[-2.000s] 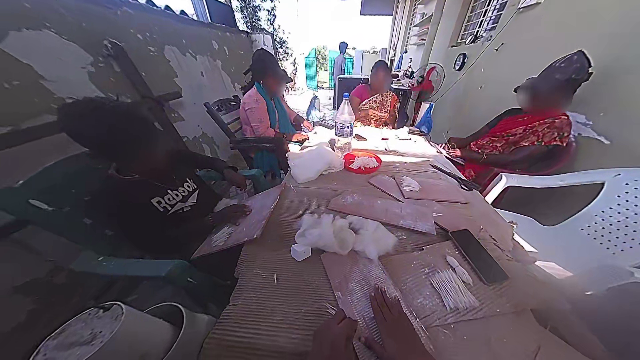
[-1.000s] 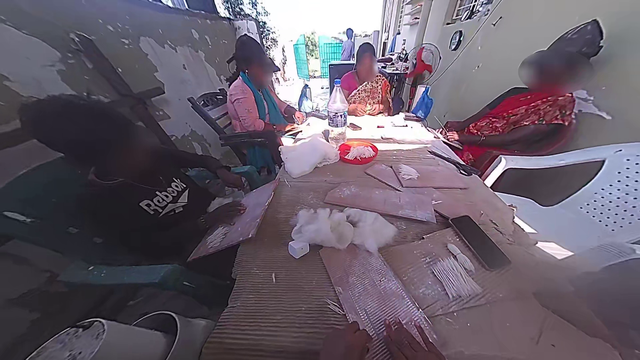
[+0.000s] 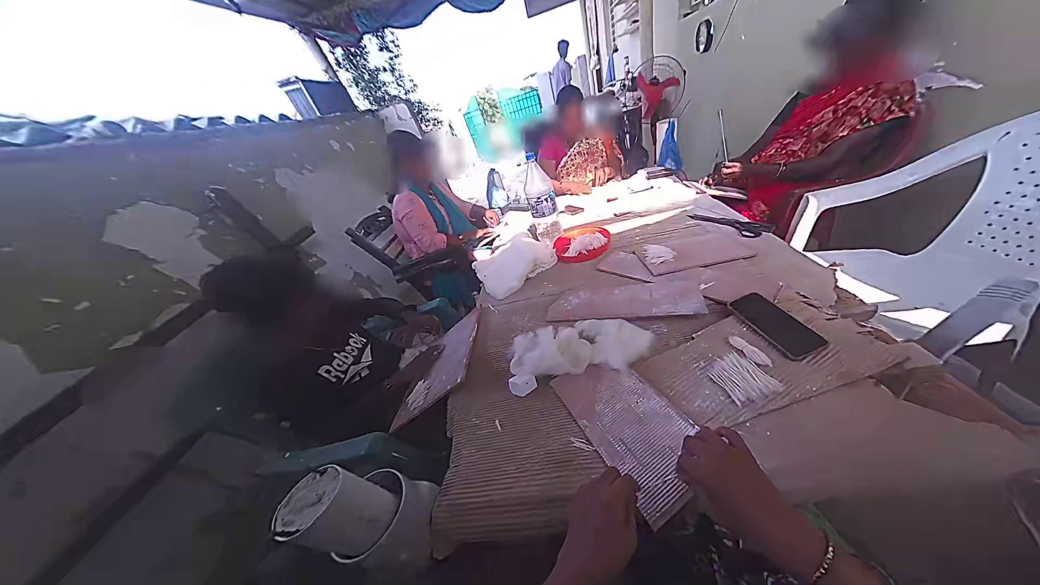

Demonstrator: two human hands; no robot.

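My left hand (image 3: 603, 520) is at the near edge of a ridged board (image 3: 621, 431), its fingers curled near the board's lower left side. At the board's right edge is my right hand (image 3: 727, 471), fingers bent together. Whether either holds something thin cannot be told. White cotton wool (image 3: 581, 348) lies beyond the board, with a small translucent cap (image 3: 522, 384) beside it. Right of the board, a bundle of thin white cotton wicks (image 3: 744, 379) rests on corrugated cardboard (image 3: 691, 357), near a black smartphone (image 3: 778, 327). A few loose wicks (image 3: 582, 444) lie left of the board.
A red bowl (image 3: 582, 244) of wicks, a plastic bottle (image 3: 539, 191) and black scissors (image 3: 733, 224) stand or lie farther up the table. A person (image 3: 349, 366) with a tilted board sits left; others sit beyond. White buckets (image 3: 349, 512) are lower left, a white plastic chair (image 3: 934, 203) right.
The view has tilted, with more sky and roof showing. Both hands remain at the near part of the ridged board; my right hand has moved from its surface to its right edge.
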